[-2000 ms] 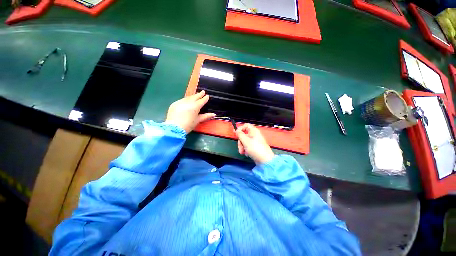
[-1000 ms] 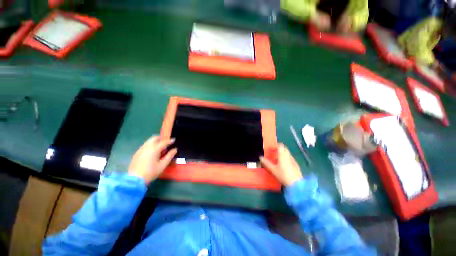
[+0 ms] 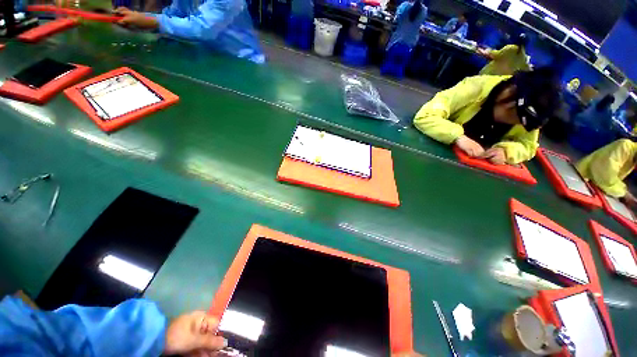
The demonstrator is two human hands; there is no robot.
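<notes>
A glossy black LCD panel [image 3: 314, 293] lies on a red foam pad [image 3: 399, 300] at the bottom centre, cut off by the lower edge. My left hand [image 3: 194, 333] is at the pad's lower left corner, its fingers at the panel and pad edge; whether it grips them is unclear. My right hand is almost wholly out of the picture; only a sliver of skin [image 3: 408, 355] shows at the bottom edge, right of the panel. A second black panel [image 3: 122, 244] lies on the green bench at the left.
A slim tool [image 3: 444, 328], a white scrap [image 3: 463, 321] and a brown-gold cylinder [image 3: 524, 328] lie right of the pad. A white-faced unit [image 3: 328, 150] sits on a pad beyond. Several other pads line the bench [image 3: 230, 160]. A person in yellow [image 3: 454, 104] works across it.
The view has tilted up, bringing the hall into sight. The panel and pad sit lower in the picture, and my right hand has nearly left it. My left hand stays near the pad's left corner.
</notes>
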